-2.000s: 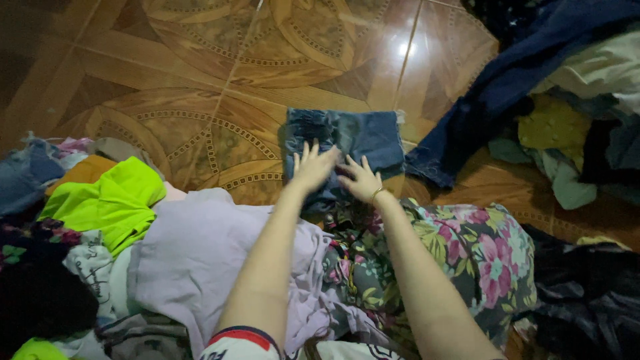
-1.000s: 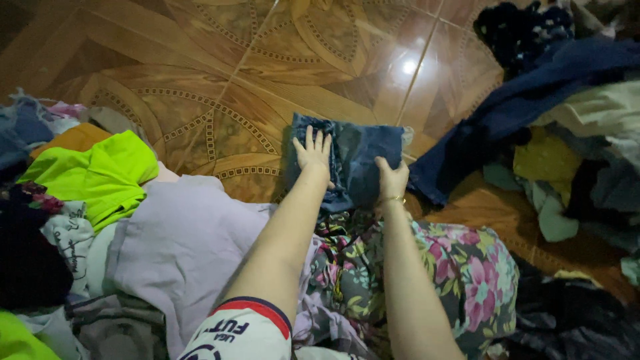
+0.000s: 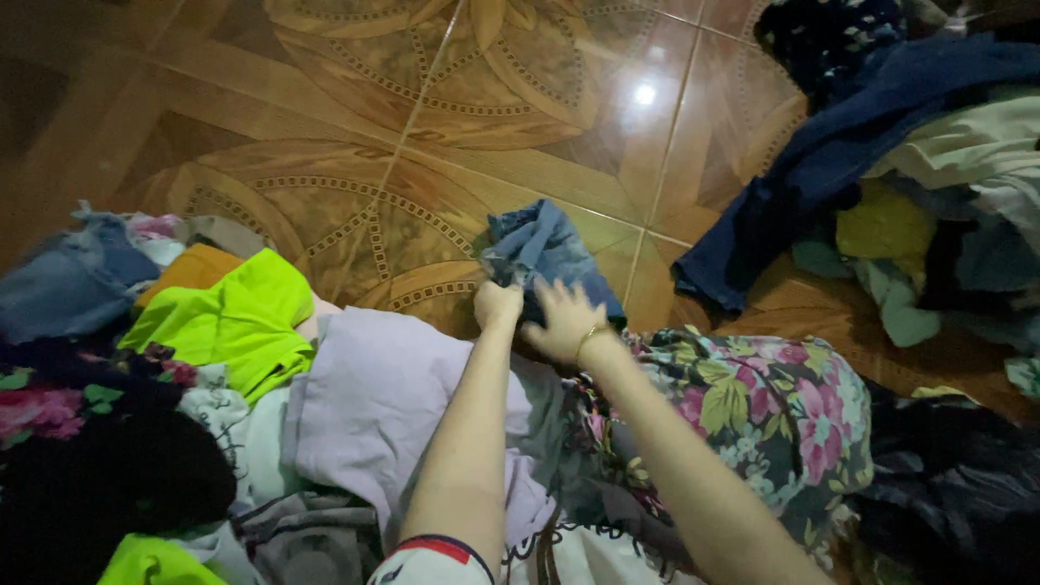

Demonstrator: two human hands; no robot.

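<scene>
A folded blue denim garment (image 3: 561, 244) lies on the tiled floor, bunched and turned at an angle. My left hand (image 3: 498, 305) is closed on its near left edge, with the fingers curled into the cloth. My right hand (image 3: 565, 321), wearing a thin bracelet, rests on the near part of the denim with its fingers spread and slightly blurred. Just below my hands lie a lavender cloth (image 3: 382, 382) and a floral garment (image 3: 756, 406).
At the left is a heap with a neon yellow-green garment (image 3: 236, 317) and light denim (image 3: 73, 276). Dark blue trousers (image 3: 780, 195) trail from a pile at the right, which also holds cream cloth (image 3: 975, 146). Black shiny fabric (image 3: 951, 487) lies at the lower right.
The denim was flat and squarish under my hands; now it is turned and narrower. My left hand has moved from its top to its near edge and closed on it.
</scene>
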